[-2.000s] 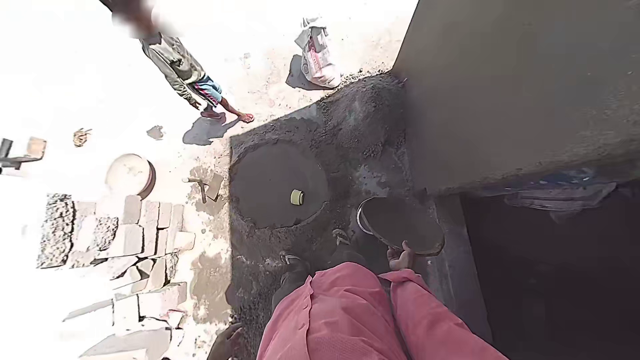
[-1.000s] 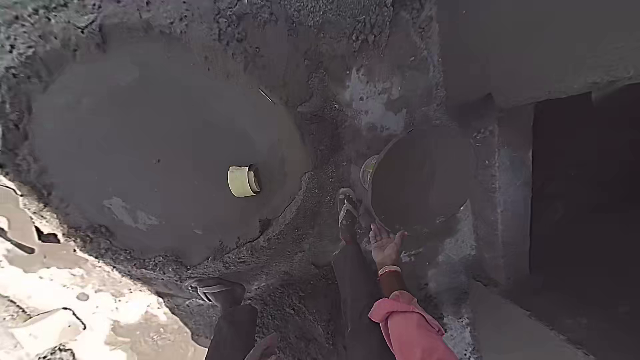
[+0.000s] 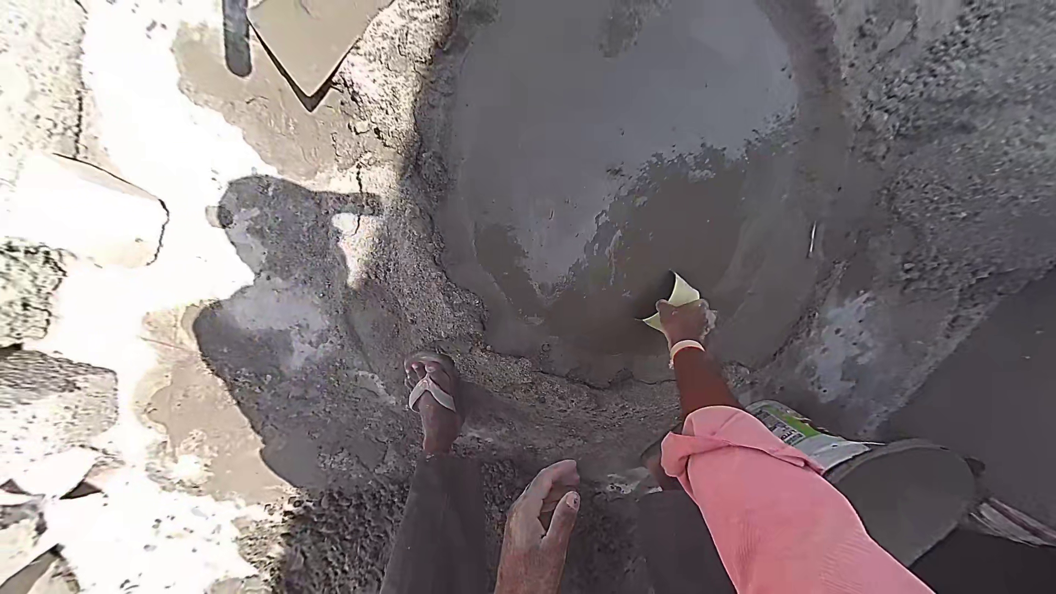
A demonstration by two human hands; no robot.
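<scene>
A round pool of grey watery slurry point(image 3: 627, 165) lies ahead of my feet, ringed by a rim of sand or cement mix point(image 3: 561, 384). My right hand point(image 3: 683, 320) grips a small pale yellow container point(image 3: 681, 292) at the near side of the pool; the container is tilted and partly in the liquid. Low in the view, my left hand point(image 3: 540, 520) is raised over the ground between my legs, fingers curled apart and holding nothing. Beside my right forearm stands a bucket point(image 3: 903, 495) with a printed side, filled near its top with grey material.
My sandalled foot point(image 3: 431, 396) stands on the wet ground left of the near rim. A flat metal blade point(image 3: 318, 41), perhaps of a shovel or hoe, lies at the upper left. Broken blocks point(image 3: 58, 396) lie along the left edge. Rough mix point(image 3: 973, 124) spreads to the right.
My right hand has left the bucket and now holds the yellow container, which floated or lay loose in the pool before. My left hand has come into view. The view has turned and moved closer.
</scene>
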